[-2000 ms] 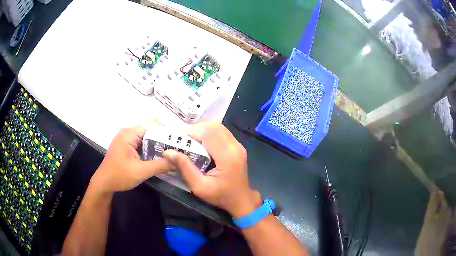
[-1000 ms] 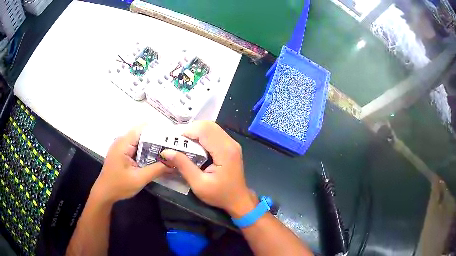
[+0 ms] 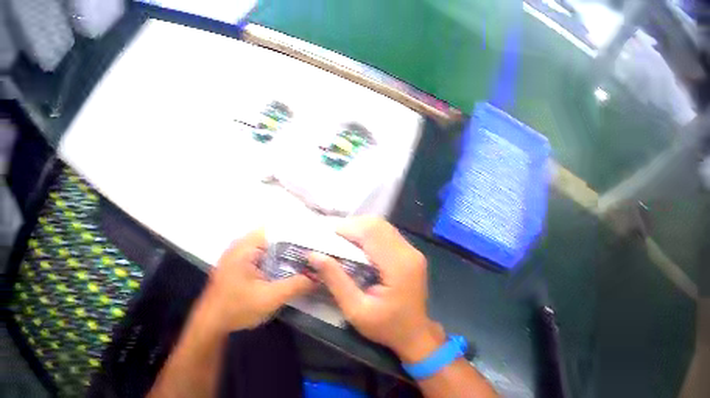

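My left hand point(image 3: 247, 289) and my right hand point(image 3: 385, 284) hold a white plastic housing point(image 3: 321, 235) between them at the near edge of the white sheet. Both thumbs press near the middle of its side facing me, where grey and dark parts show. Beyond it on the sheet lie two white housings with circuit boards, one at the left point(image 3: 272, 123) and one at the right point(image 3: 348, 146). The right one seems to sit on another housing. The picture is blurred, so fine detail in the held housing is hidden.
The white sheet point(image 3: 156, 109) lies on the dark green bench. A blue screw bin point(image 3: 498, 186) stands at the right, a black electric screwdriver point(image 3: 550, 350) nearer me. A board tray point(image 3: 74, 288) is low at the left. White stacked housings point(image 3: 39, 31) stand at the far left.
The whole view has shifted, so the bench things appear further right and lower, and it is more blurred. Both hands still hold the housing in much the same grip.
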